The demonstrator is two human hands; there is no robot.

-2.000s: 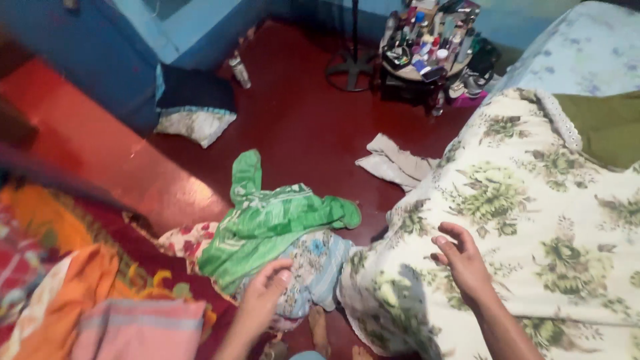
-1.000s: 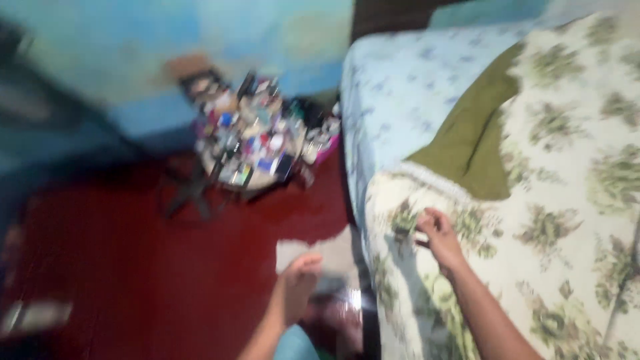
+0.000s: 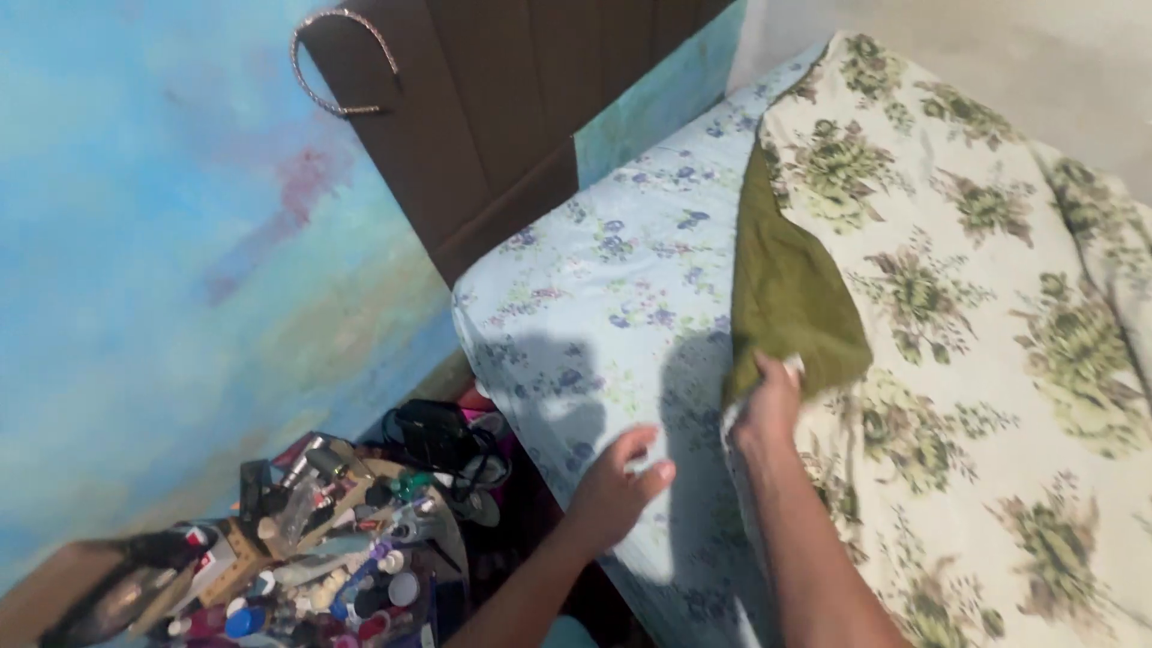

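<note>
My right hand (image 3: pixel 769 409) grips the edge of a floral bedspread (image 3: pixel 927 297), where its olive-green underside (image 3: pixel 783 288) is folded over. My left hand (image 3: pixel 624 486) hovers over the light-blue flowered sheet (image 3: pixel 621 261) of the bed, its fingers apart and holding nothing. The bedspread covers the right part of the bed; the sheet shows to its left, with shadows of my arms and head falling on it.
At the lower left stands a small table crowded with bottles and cosmetics (image 3: pixel 333 576). A black bag (image 3: pixel 432 430) and shoes (image 3: pixel 481 495) lie beside the bed. A brown headboard (image 3: pixel 486 99) carries a hanging headband (image 3: pixel 292 63), against a blue painted wall (image 3: pixel 162 225).
The view has swung from the floor and its heap of clothes to the head of the bed. My right hand has taken hold of the bedspread's edge.
</note>
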